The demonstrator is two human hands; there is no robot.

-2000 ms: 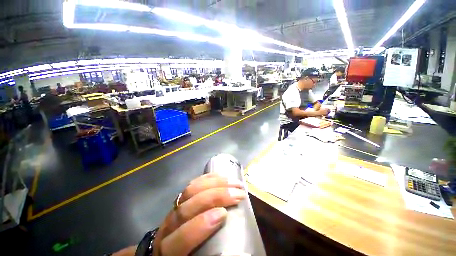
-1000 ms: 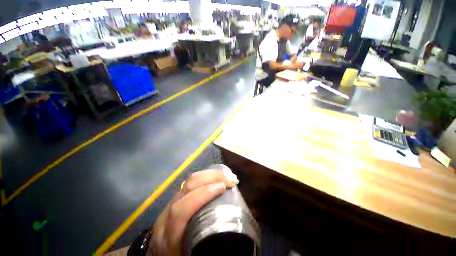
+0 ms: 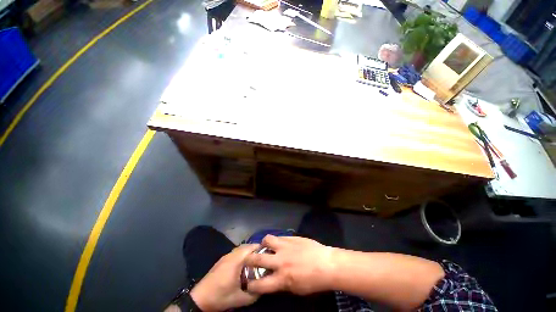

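The silver metal flask is low at the bottom middle, seen from above and mostly hidden by my hands. My left hand, with a dark band at the wrist, is wrapped around its left side. My right hand comes from the right and lies over its top with the fingers curled on the rim. Whether a lid is under the fingers cannot be told. Dark-clothed legs are below my hands.
A wood-grain desk stands in front, with a calculator, a plant and a desk calendar on it. A round bin is on the floor at right. Long-handled tools lie on a white side table. A blue bin is at left.
The view has tilted down and turned right towards the desk. My right hand has come into view and onto the flask, which is now lower and more upright.
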